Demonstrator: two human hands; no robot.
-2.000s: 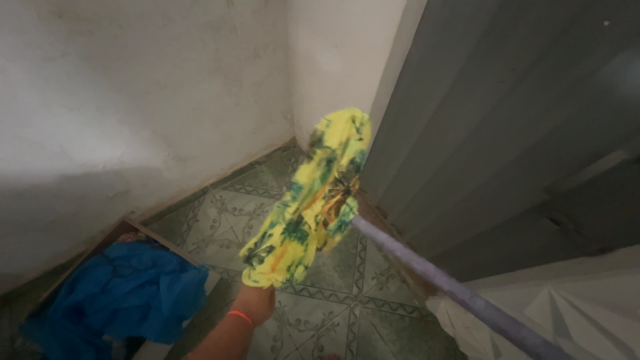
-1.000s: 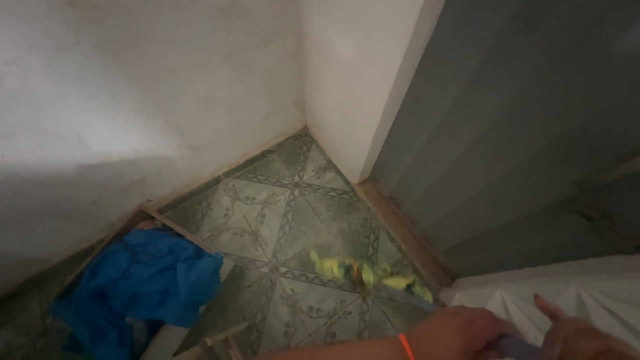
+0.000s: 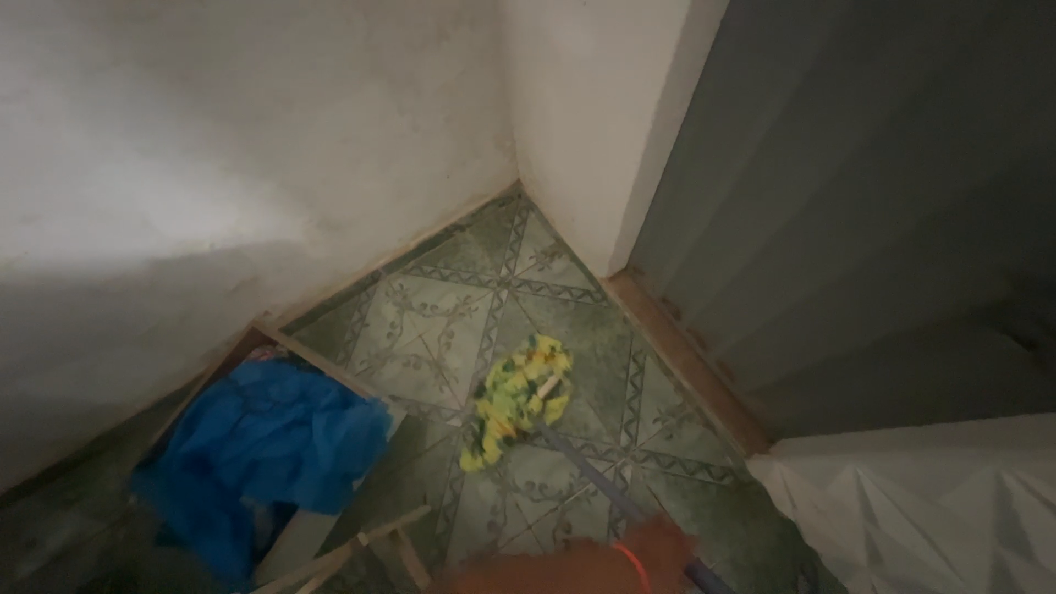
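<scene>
A yellow and green patterned cloth (image 3: 524, 396) lies bunched on the tiled floor, around the far end of a thin grey pole (image 3: 590, 474). My left hand (image 3: 670, 544), blurred and with an orange band at its wrist, is closed around the lower part of this pole at the bottom edge. The pole runs on past the hand and out of the frame. My right hand is outside the view.
Blue fabric (image 3: 280, 437) spills over a wooden-edged box or frame (image 3: 318, 360) at the left. A wooden frame piece (image 3: 371, 540) stands at the bottom. Walls meet in the far corner; a dark corrugated door (image 3: 792, 206) and its brown sill (image 3: 689, 363) are on the right.
My left hand has gone from the raised cloth to the pole. The cloth, held up two seconds ago, is down on the floor. My right hand, seen one second ago, has left the view.
</scene>
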